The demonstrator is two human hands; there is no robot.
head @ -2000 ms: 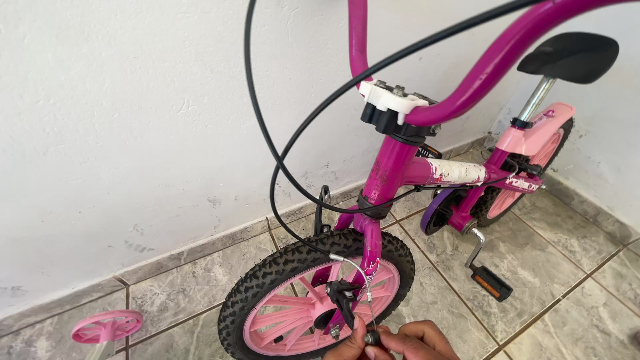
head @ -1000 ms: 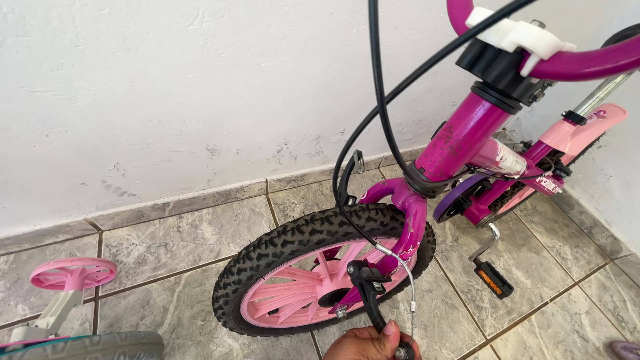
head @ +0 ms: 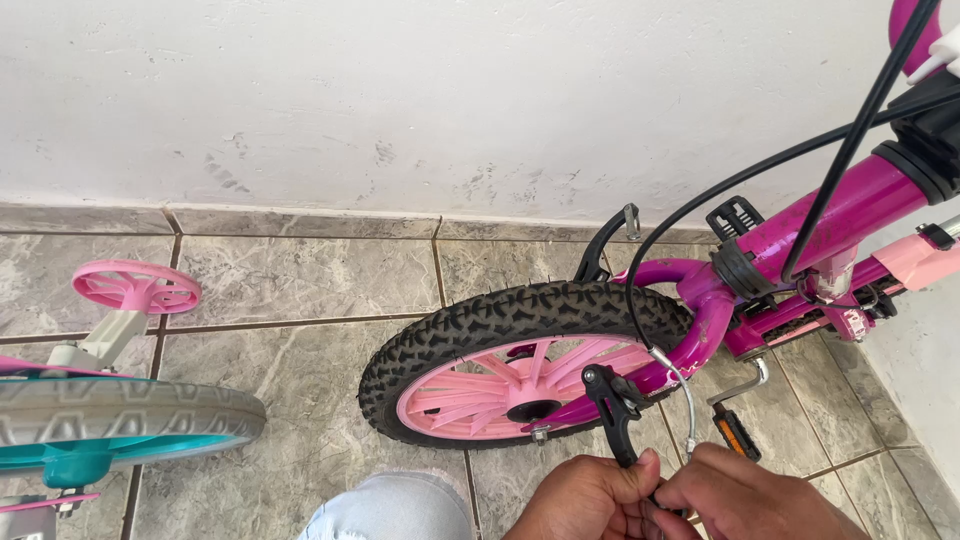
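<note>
At the bottom right, my left hand (head: 592, 495) pinches the lower end of a black brake arm (head: 616, 420) beside the bicycle's front wheel. My right hand (head: 742, 491) meets it there, its fingertips around a small dark part mostly hidden by the fingers. A metal cable noodle (head: 686, 397) comes down to my right hand from the black cable housing (head: 645, 247). The pink-spoked front wheel (head: 517, 386) with its knobby black tire (head: 480, 307) sits under the purple fork (head: 705, 330). Another black brake arm (head: 600, 247) stands out on the wheel's far side.
At the left is a second bicycle's grey tire (head: 127, 409) with a teal rim and a pink training wheel (head: 136, 285). A white wall (head: 450, 105) rises behind the tiled floor (head: 300, 367). A pedal (head: 735, 431) with an orange reflector is at the right. A knee in light denim (head: 394, 506) shows below.
The view has shifted left and closer to the front wheel. One second ago only one hand showed at the brake arm; now both hands are together at its lower end.
</note>
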